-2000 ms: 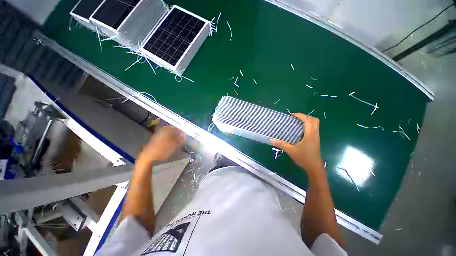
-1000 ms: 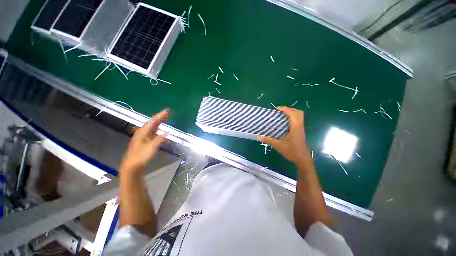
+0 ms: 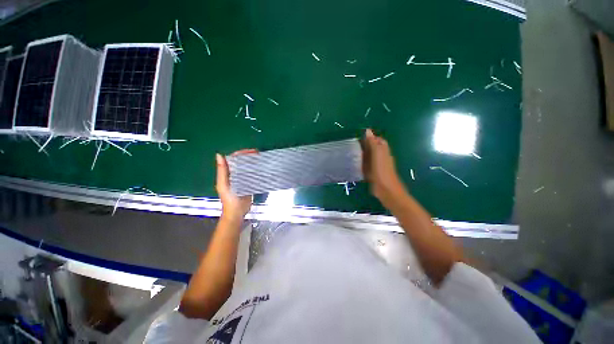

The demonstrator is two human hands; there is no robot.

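Note:
A panel stack (image 3: pixel 296 168), a long grey-white striped block of frame edges, lies between my two hands near the front edge of the green surface (image 3: pixel 283 80). My left hand (image 3: pixel 233 185) grips its left end, with fingers on the end and along the far side. My right hand (image 3: pixel 378 161) presses against its right end. Whether the stack touches the green surface or is slightly lifted, I cannot tell.
Waiting stacks with dark tops (image 3: pixel 128 91) stand at the left, with white strings sticking out below them. Trim scraps (image 3: pixel 431 63) lie scattered across the green surface. A pale metal rail (image 3: pixel 471 229) runs along the near edge. Something blue (image 3: pixel 549 302) is at lower right.
My left hand has come from beyond the near rail onto the stack's left end. My right hand still holds the right end. The view has turned, and the waiting stacks appear further left.

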